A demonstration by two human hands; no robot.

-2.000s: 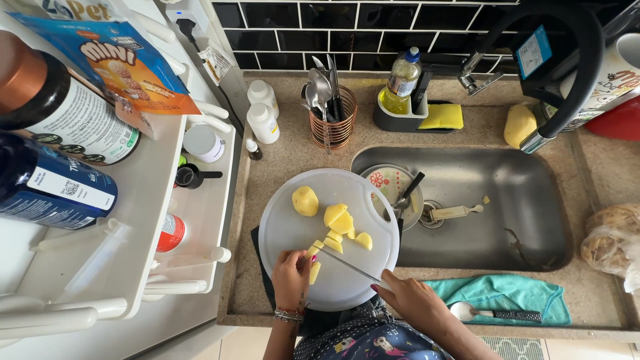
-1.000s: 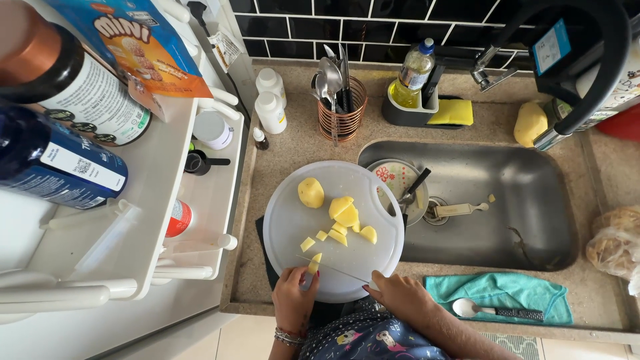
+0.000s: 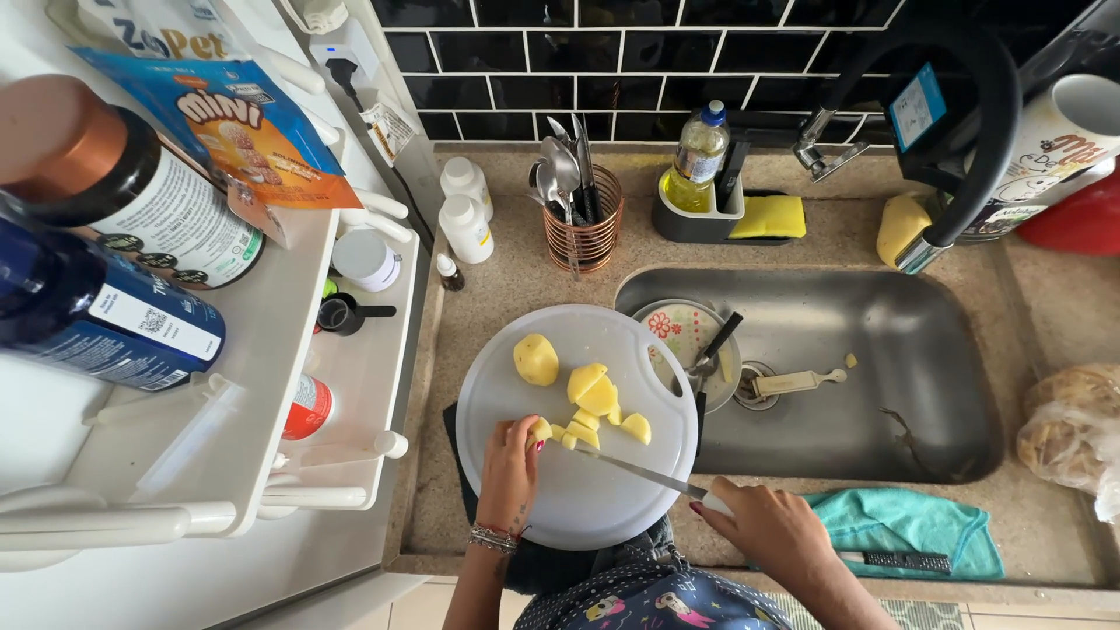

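Observation:
A round white plastic cutting board [image 3: 577, 499] lies on the counter and partly over the sink's left edge. My left hand [image 3: 510, 464], at its lower left, pinches a small potato piece [image 3: 540, 430] between fingertips and thumb. My right hand [image 3: 766, 522] grips the handle of a kitchen knife [image 3: 643, 472], its blade lying low across the board with the tip near the cut potato pieces [image 3: 582, 427]. Larger peeled chunks [image 3: 593, 389] sit just above those pieces, and one wedge [image 3: 637, 428] lies to their right. A whole peeled potato [image 3: 535, 359] rests at the upper left.
Right of the board, the steel sink [image 3: 840, 350] holds a plate [image 3: 674, 324] with cutlery and a peeler [image 3: 792, 382]. A copper wire cutlery holder [image 3: 604, 236] and a sponge caddy [image 3: 691, 223] stand behind. Shelves [image 3: 297, 262] flank the left; a teal cloth [image 3: 927, 525] lies front right.
My left hand has moved up the board from its lower edge toward the cut pieces. The knife has stayed in my right hand; its blade now slants up toward those pieces.

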